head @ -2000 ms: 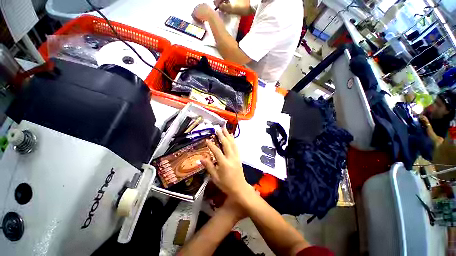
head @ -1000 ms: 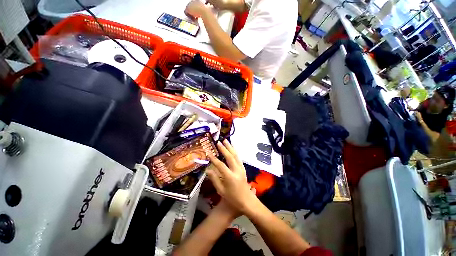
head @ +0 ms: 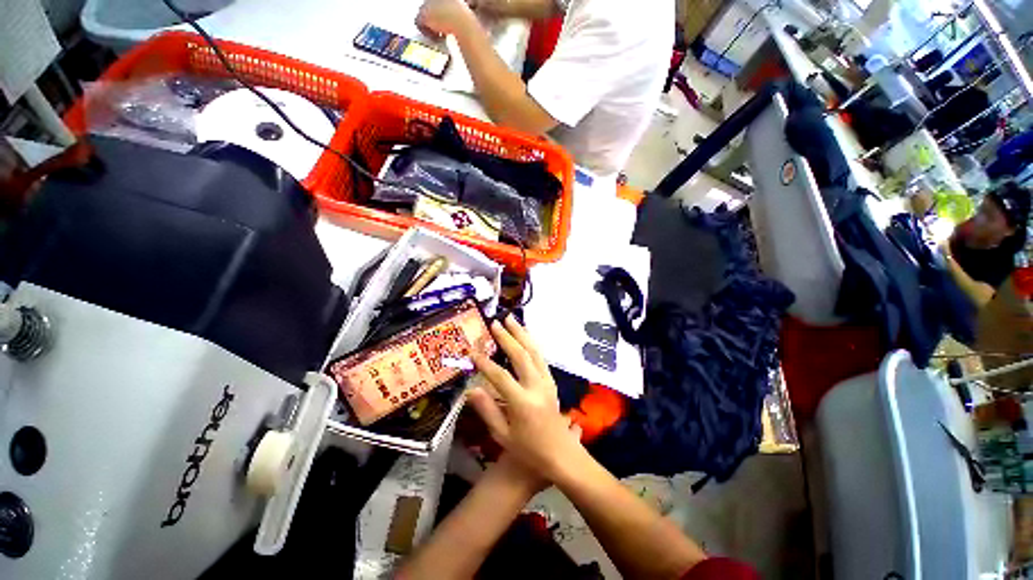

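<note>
A smartphone (head: 413, 360) with a lit pink-orange screen rests tilted on a narrow white tray (head: 382, 436) of small items. My right hand (head: 523, 397) is over the phone's right end, fingers spread and holding nothing; fingertips are at the screen edge. My left forearm (head: 467, 523) comes up from the bottom and passes under my right wrist. My left hand is mostly hidden there.
A white "brother" sewing machine (head: 125, 453) stands at left. Orange baskets (head: 453, 113) hold bagged dark parts. A white sheet (head: 566, 329) bears black pieces, beside dark navy fabric (head: 714, 374). A person in white (head: 606, 85) sits beyond, near another phone (head: 401, 50).
The phone screen has changed from a brown picture with an oval shape to a pink one with blocks. The view has shifted slightly. My right hand stays by the phone.
</note>
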